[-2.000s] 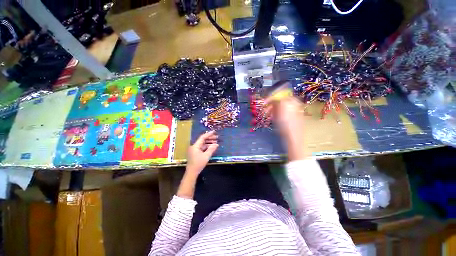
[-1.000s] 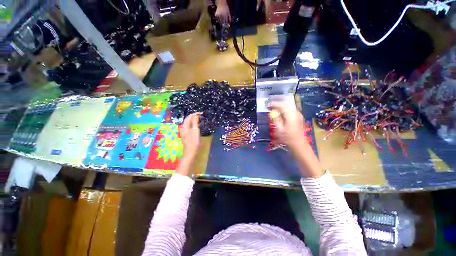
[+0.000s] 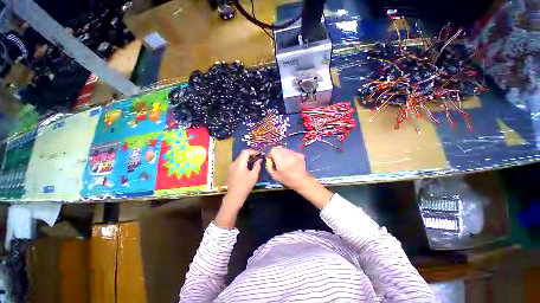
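Note:
My left hand (image 3: 243,172) is closed on a small black housing (image 3: 254,160) near the bench's front edge. My right hand (image 3: 286,166) is beside it, nearly touching, with a yellow spot (image 3: 270,163) at its fingertips; its fingers are bent in and whether they grip a wire is too small to tell. Orange-and-white wire leads (image 3: 266,129) lie just beyond the hands. Red wire leads (image 3: 328,123) lie to their right. A large heap of black round housings (image 3: 226,99) is behind and to the left.
A silver-grey press or fixture (image 3: 305,74) stands behind the leads. Wired assemblies (image 3: 421,83) spread at the back right. A printed mat (image 3: 131,155) covers the left of the bench. An open carton with packed parts (image 3: 440,214) is below right. A plastic bag (image 3: 514,77) is at far right.
My left hand has come from the black heap to the front edge with a housing. My right hand has moved from the red leads and fixture to meet it. The camera view has shifted.

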